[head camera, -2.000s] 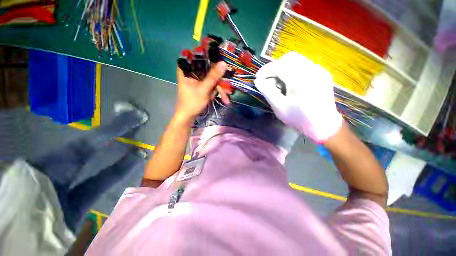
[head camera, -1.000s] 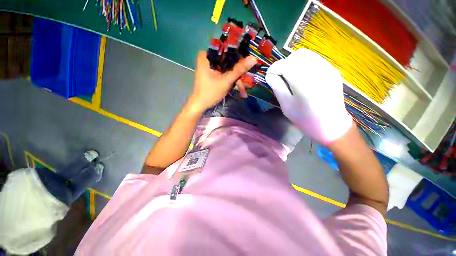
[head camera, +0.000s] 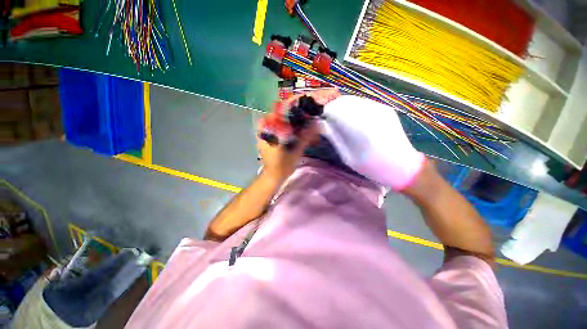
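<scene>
My bare left hand (head camera: 283, 151) holds several red and black connector housings (head camera: 278, 125) just in front of the bench edge; they are slightly blurred. My right hand (head camera: 370, 138), in a white glove with a pink cuff, is against the connectors from the right. Its fingertips are hidden, so I cannot tell whether it grips anything. Part-wired connectors (head camera: 322, 62) lie on the bench just beyond my hands, red and black heads at left, multicoloured tails trailing right.
The divided white tray (head camera: 547, 83) at right holds yellow wires (head camera: 444, 54) and red wires (head camera: 489, 22). A loose multicoloured wire bundle (head camera: 138, 35) lies on the green bench (head camera: 212, 58). A blue bin (head camera: 106, 115) stands below at left. Part of another person (head camera: 83, 295) shows bottom left.
My hands have come back from over the bench to its front edge, with connectors in my left hand. The part-wired pile now shows uncovered. The other person has shifted in view.
</scene>
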